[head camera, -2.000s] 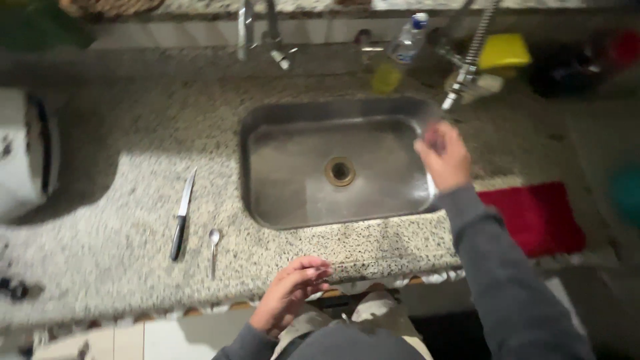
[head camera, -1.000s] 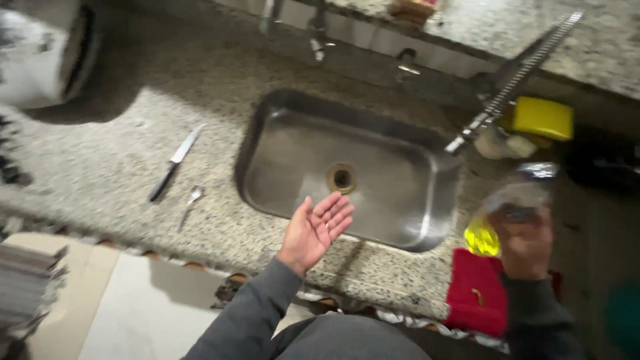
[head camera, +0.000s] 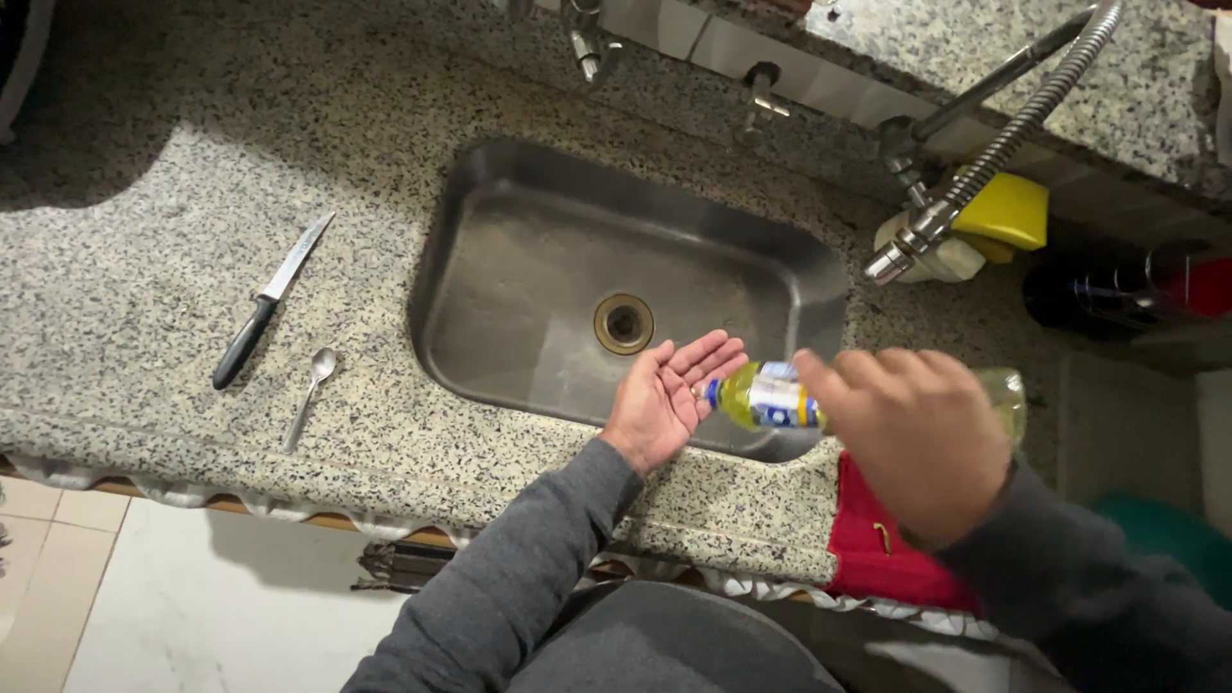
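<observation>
My right hand (head camera: 905, 433) grips a clear plastic bottle of yellow-green liquid (head camera: 770, 395), tipped sideways with its blue-capped end pointing left. That end is at the palm of my left hand (head camera: 664, 399), which is turned up with its fingers apart. Whether liquid is on the palm, I cannot tell. Both hands are over the front right part of a stainless steel sink (head camera: 539, 260), whose drain (head camera: 624, 324) shows beyond my left fingers. My right hand hides the middle of the bottle.
Left of the sink, a black-handled knife (head camera: 274, 298) and a small metal spoon (head camera: 310, 395) lie on the granite counter (head camera: 135, 318). A red cloth (head camera: 885, 549) hangs over the front edge. Behind are taps (head camera: 760, 101), a flexible spout (head camera: 1001, 144) and a yellow sponge (head camera: 1006, 207).
The bottle, standing behind the sink two seconds ago, was in my right hand one second ago. Since then my right hand has brought it left to my upturned left palm.
</observation>
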